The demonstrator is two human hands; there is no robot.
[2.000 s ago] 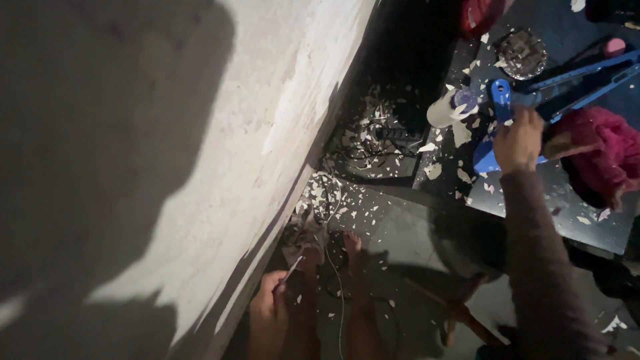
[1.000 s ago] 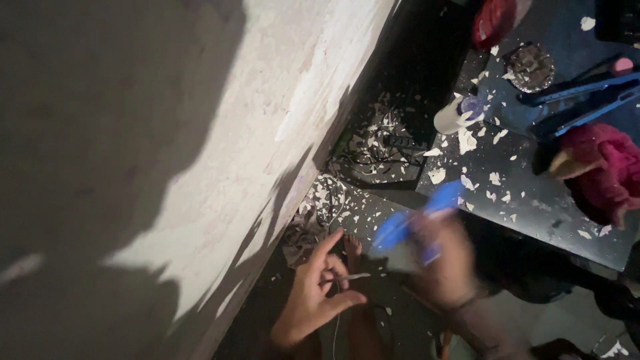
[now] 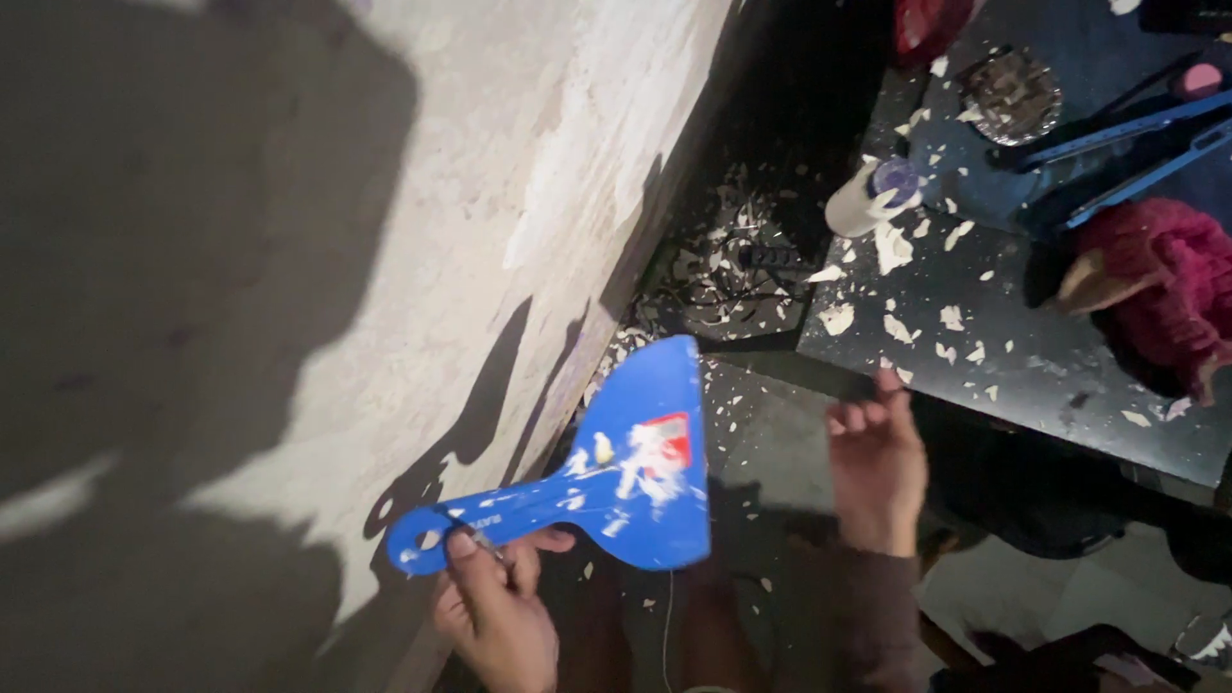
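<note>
My left hand (image 3: 500, 611) grips the handle of a blue plastic scraper (image 3: 635, 462), thumb on top near the hole at its end. A small metal thing shows between the same fingers; its kind cannot be told. The scraper's wide blade points right and bears a red label and white flecks. Left of it stands a pale, partly scraped wall (image 3: 462, 269) with shadows on it. My right hand (image 3: 878, 462) is raised near the front edge of the dark table, its index finger extended and the other fingers curled, with nothing seen in it.
On the dark table (image 3: 1088, 414) lie paint flakes, a white bottle with a purple cap (image 3: 857, 204), a foil dish (image 3: 1013, 96), a blue long-armed tool (image 3: 1136, 130) and a pink cloth (image 3: 1165, 279). Cables and a power strip (image 3: 775, 257) lie among flakes beside the wall.
The blue scraper was in my right hand at the table two seconds ago; my left hand now holds it near the wall. My right hand has let go of it.
</note>
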